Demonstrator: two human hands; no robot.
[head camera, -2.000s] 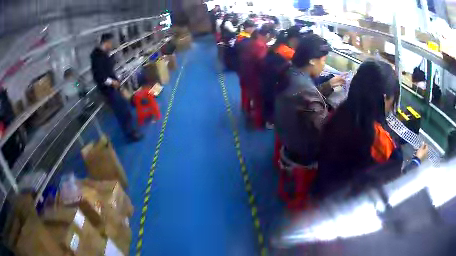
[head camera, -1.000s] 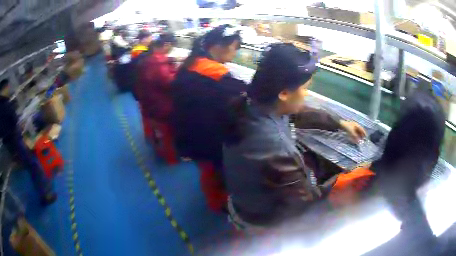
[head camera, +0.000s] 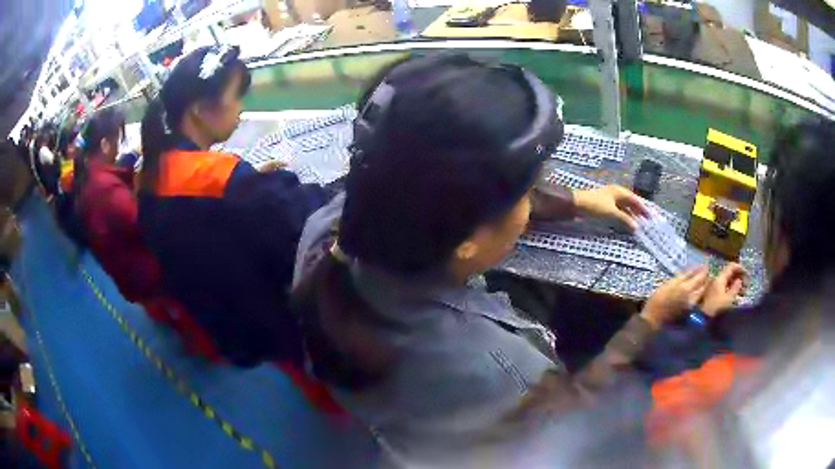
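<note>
Neither of my hands is in the picture. Nearest in front is a seated person in a grey-brown jacket (head camera: 430, 348), whose two hands hold a pale perforated strip (head camera: 664, 240) over the worktable. More perforated strips (head camera: 586, 247) lie flat on the silvery bench cover (head camera: 609, 278). A yellow-black bench fixture (head camera: 723, 194) stands upright to the right of the held strip. A small black cylinder (head camera: 647, 178) stands beyond the strip.
A person with an orange collar (head camera: 197, 174) sits further left, with others beyond. Another dark-haired person at the right edge is partly cut off. A green conveyor belt (head camera: 668, 114) runs behind the worktable. The blue floor (head camera: 119, 357) has a yellow-black line (head camera: 169, 376). A bright blur covers the lower right corner.
The view has swung right and come closer to the seated people. The aisle has shifted to the left edge, and the worktable with strips and the yellow-black fixture now shows more fully.
</note>
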